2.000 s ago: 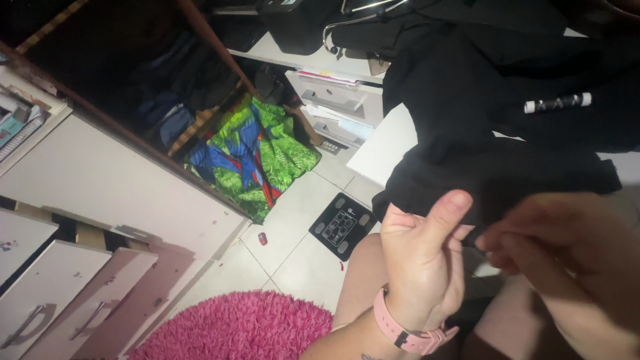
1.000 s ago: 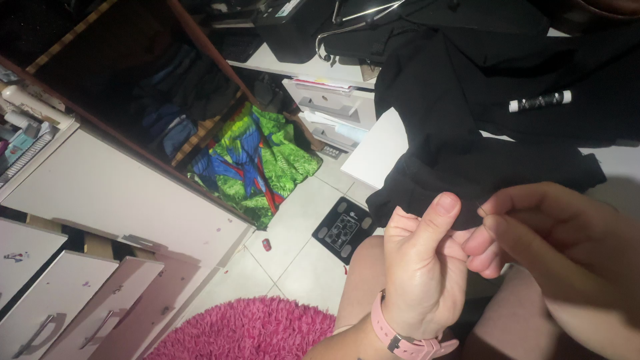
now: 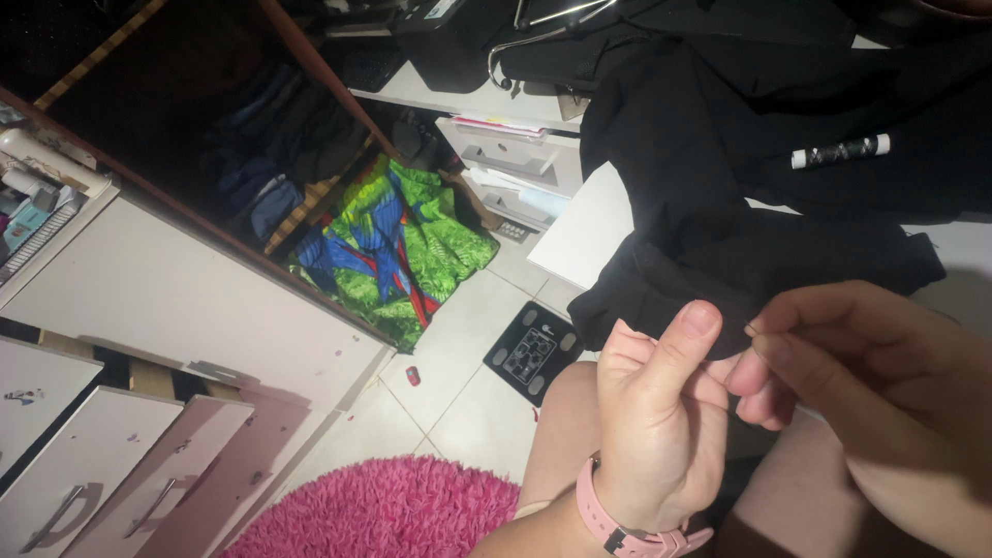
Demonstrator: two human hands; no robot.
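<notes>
My left hand [image 3: 659, 411], with a pink watch strap [image 3: 612, 515] at its wrist, has its thumb raised and its fingers curled; whether it holds anything I cannot tell. Beside it, my right hand [image 3: 845, 372] pinches a tiny thin item, perhaps a needle or thread end, between thumb and forefinger. The two hands' fingers meet over my lap. Black fabric [image 3: 666, 155] spreads behind them, and on it lies a spool of black thread [image 3: 841, 151] with white ends.
A white desk with drawers [image 3: 511, 155] stands ahead. On the tiled floor are a black bathroom scale [image 3: 533, 353], a small red object [image 3: 413, 376] and a pink shaggy rug [image 3: 387, 511]. Green patterned cloth [image 3: 457, 240] hangs by dark shelves. White drawers [image 3: 93, 442] stand open at left.
</notes>
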